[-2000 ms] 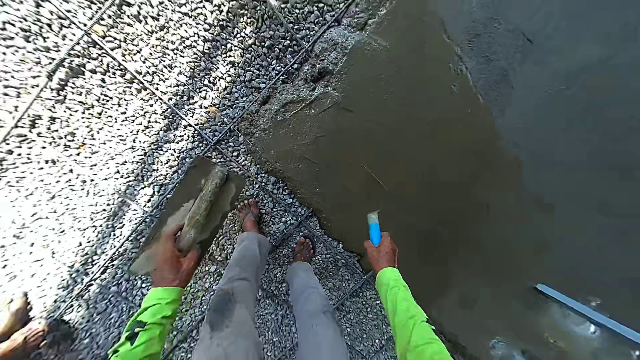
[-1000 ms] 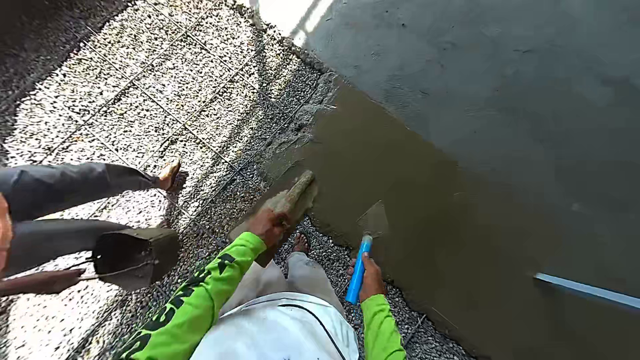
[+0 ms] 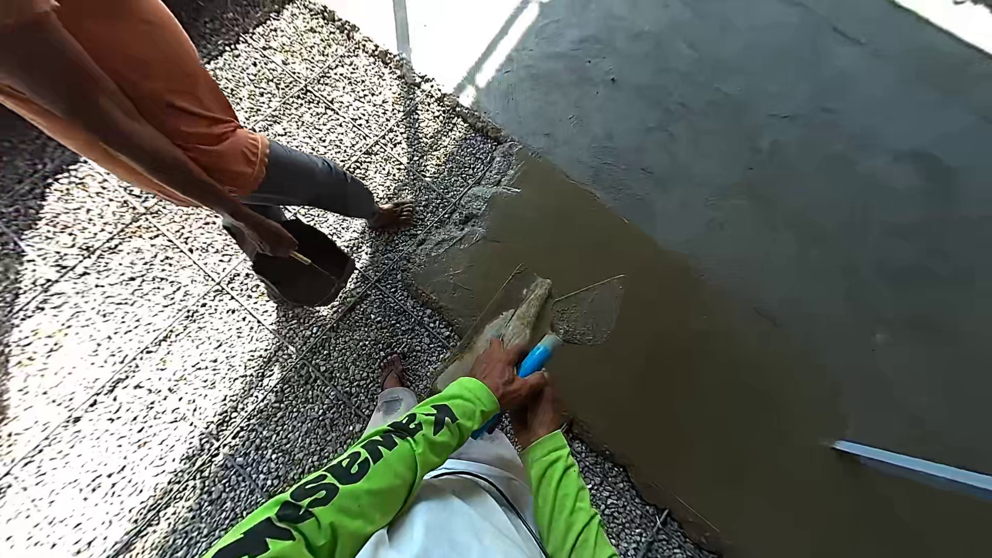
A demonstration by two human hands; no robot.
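Observation:
My left hand [image 3: 500, 373] grips the near end of a plastering float [image 3: 530, 311], whose flat board is coated with wet mortar. Close against it, my right hand [image 3: 539, 415] is closed on the blue handle of a pointing trowel [image 3: 589, 312]. The trowel's blade, smeared with mortar, points away to the right, just beside the float. Both hands touch or nearly touch; the fingers of the right are partly hidden. Below the tools lies wet, brownish mortar [image 3: 659, 349].
A co-worker in orange holds a black bucket [image 3: 304, 267] on the gravel [image 3: 155, 310] at left, where wires form a grid. Smoother grey mortar [image 3: 775, 139] spreads at upper right. A metal straightedge [image 3: 914, 463] lies at lower right.
My hands, apart before, have come together with the float and trowel side by side. The co-worker with the bucket has moved closer in from the left. The view has shifted.

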